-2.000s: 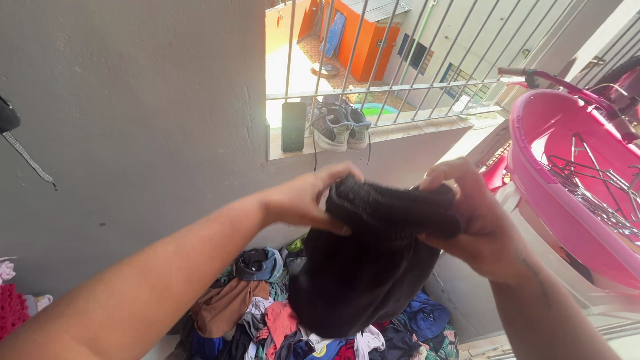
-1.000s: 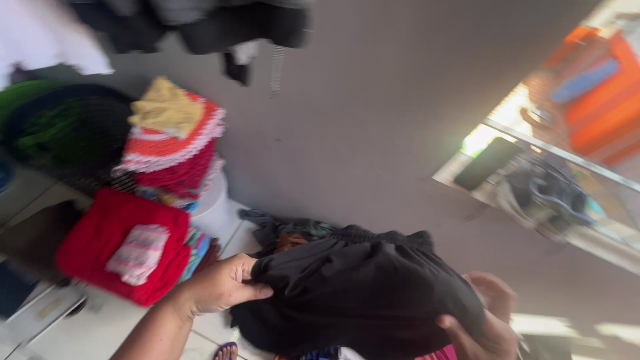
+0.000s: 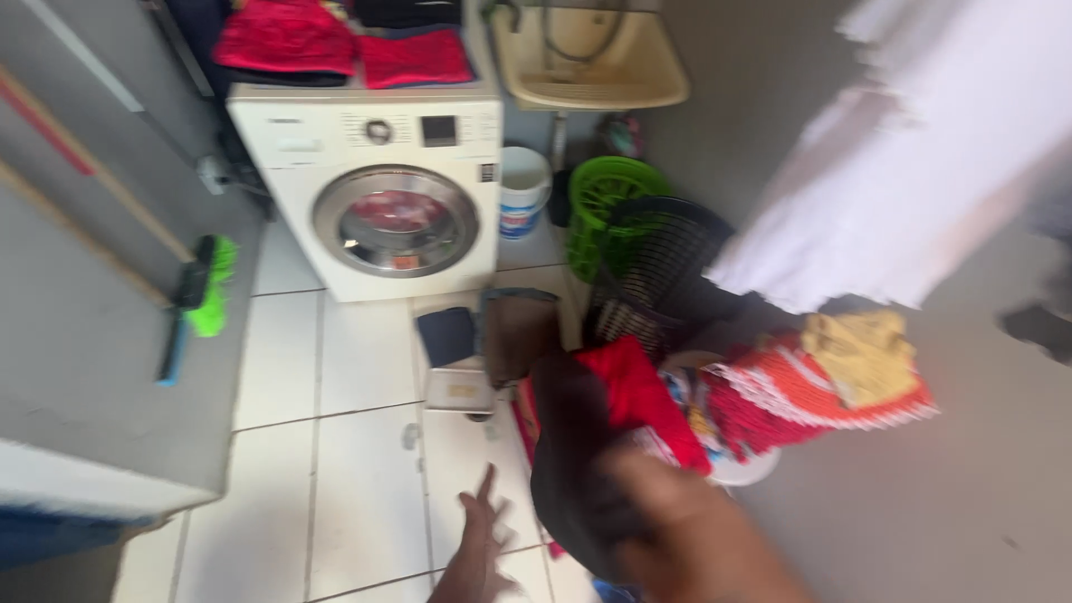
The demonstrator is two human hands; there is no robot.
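Observation:
My right hand (image 3: 682,511), blurred at the lower middle right, grips a black cloth garment (image 3: 569,452) that hangs in front of a red folded cloth (image 3: 641,398). To its left, my left hand (image 3: 484,528) is held over the white floor tiles, fingers apart and holding nothing. Beyond the garment lie a dark blue folded cloth (image 3: 448,335) and a brown folded garment (image 3: 521,335).
A white front-loading washing machine (image 3: 402,218) bears folded clothes. Right of it are a utility sink (image 3: 590,63), a white bucket (image 3: 523,188), a green basket (image 3: 615,180) and a black basket (image 3: 662,268). White cloth (image 3: 888,184) hangs at right; a broom (image 3: 201,285) leans left.
The view has swung left to the washing machine. My left hand has let go of the black garment, which both hands held before; my right hand still has it.

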